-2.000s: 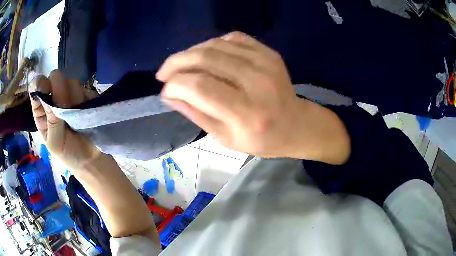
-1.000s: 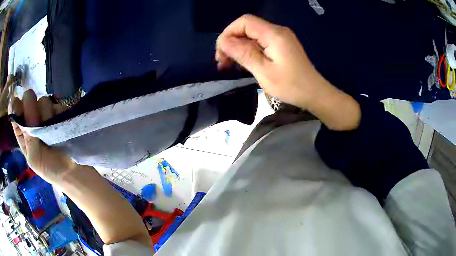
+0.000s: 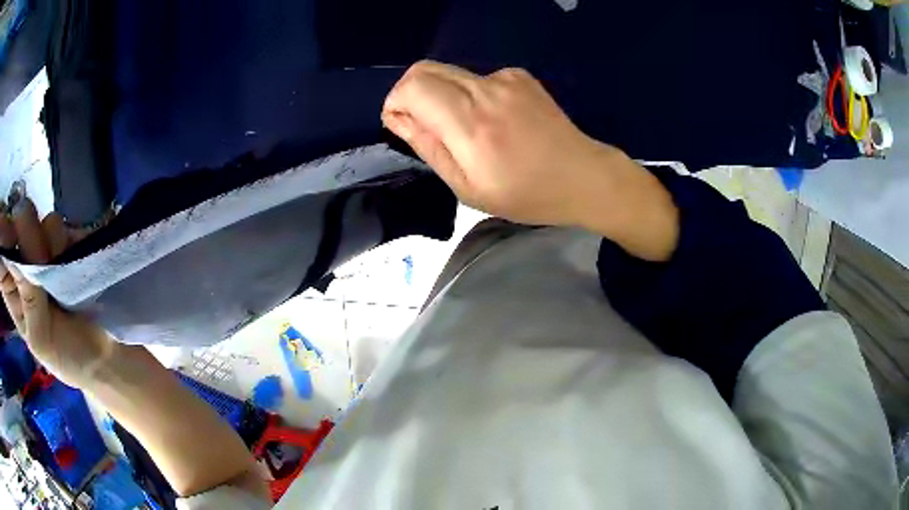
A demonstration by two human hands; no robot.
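A dark garment piece with a grey inner side (image 3: 229, 257) stretches from the left edge of the picture to below my right hand. A light grey interfacing strip (image 3: 214, 211) runs along its upper edge. My left hand (image 3: 45, 309), partly cut off by the picture's left edge, pinches the piece's left end. My right hand (image 3: 488, 139) is over the piece's right end, with thumb and finger pinched together. Its fingertips point left, and whether they hold a needle, thread or the cloth edge cannot be told.
Dark navy cloth (image 3: 618, 90) covers the table. Red and yellow-handled snips (image 3: 849, 105) lie beside white tape rolls (image 3: 859, 70) at the right. Blue and red baskets (image 3: 289, 448) stand on the tiled floor below. A pale apron (image 3: 538, 379) covers my lap.
My right hand moved from the strip's middle to the piece's right end, and is now slightly lower and further left than one second ago. My left hand, still pinching the cloth, shifted toward the left edge.
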